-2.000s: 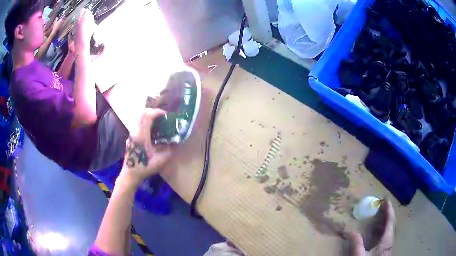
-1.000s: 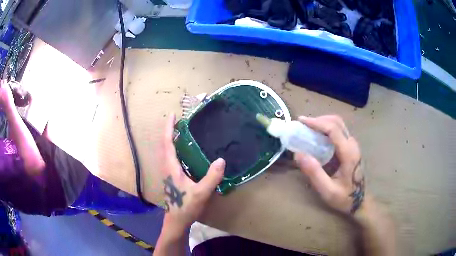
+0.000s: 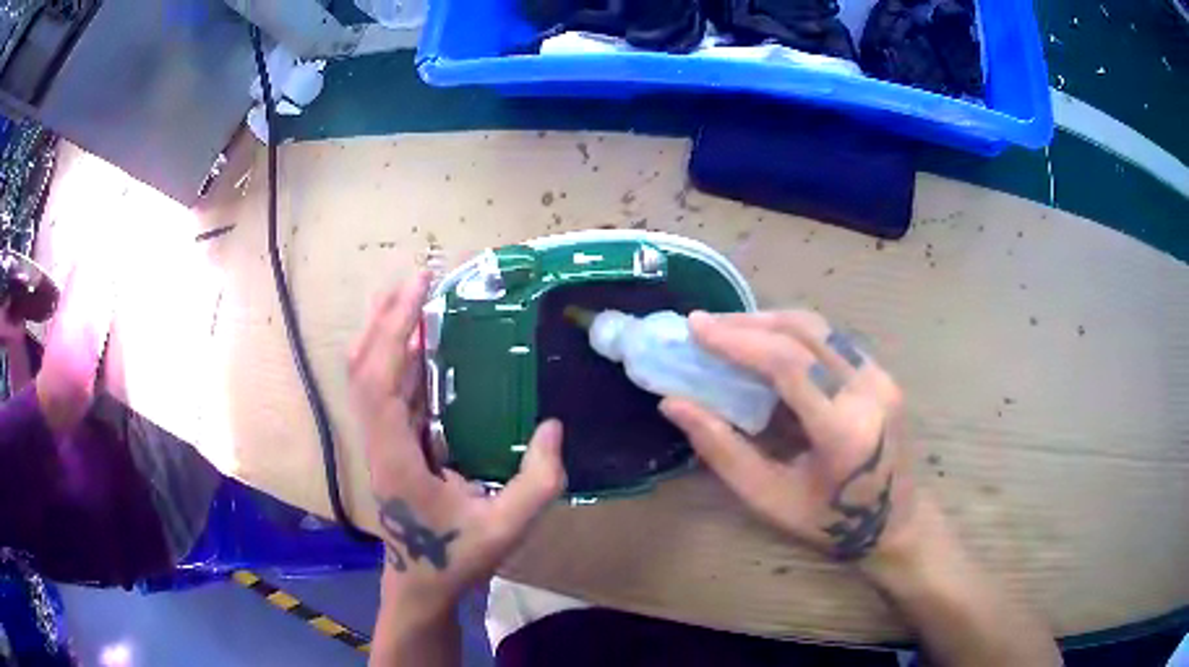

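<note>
A glossy green housing (image 3: 485,384) with a white rim and a dark recess lies on the cardboard in front of me, its rounded end to the right. My left hand (image 3: 450,482) grips its left end, the thumb at the recess edge. My right hand (image 3: 815,430) holds a translucent white squeeze bottle (image 3: 685,365), tilted, its yellowish tip over the upper left part of the recess. Whether the tip touches the recess or liquid comes out, I cannot tell. The near right edge of the housing is partly hidden by my right hand.
A blue bin (image 3: 730,81) of black parts stands beyond the cardboard (image 3: 1043,430). A dark flat case (image 3: 802,172) lies before it. A black cable (image 3: 290,313) crosses at left. Another person's arm (image 3: 72,378) is at the far left, by a brightly lit surface.
The green housing has come from the left to in front of me and has turned between my hands. My right hand has picked up the bottle and moved its tip left, from the rounded end to the recess.
</note>
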